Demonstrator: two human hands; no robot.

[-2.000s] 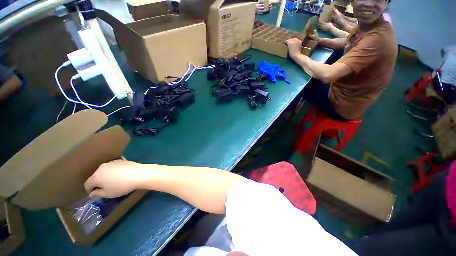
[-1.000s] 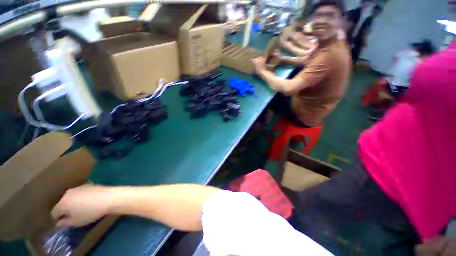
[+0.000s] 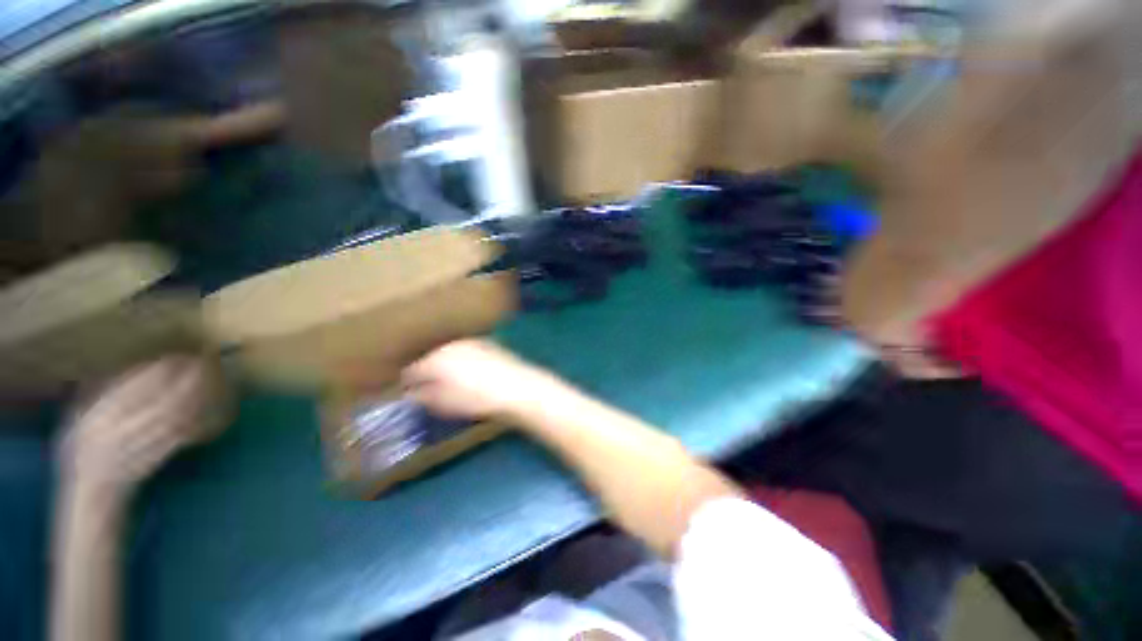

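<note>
A small brown mailer box (image 3: 357, 473) stands on the green bench with its lid (image 3: 351, 286) open behind the tray. A shiny clear plastic bag (image 3: 386, 430) lies in its left part, with something dark to the right. My right hand (image 3: 457, 379) is low over the tray, fingers bent down at its back. Blur and the hand itself hide the fingertips, so a grip cannot be made out. My left hand is not in view. The blurred hand at far left appears to be another person's.
That other hand (image 3: 140, 420) is at another brown box (image 3: 75, 307). Black adapter heaps (image 3: 576, 257) lie beyond the mailer box, with large cartons (image 3: 639, 132) and a white power strip (image 3: 501, 125) behind. A person in pink (image 3: 1064, 319) is close on the right, an arm across the bench's far end.
The view has swung left, so the box now shows nearer the middle. The other hand has come into view at left. The person in pink appears nearer the bench. My right hand stays over the tray.
</note>
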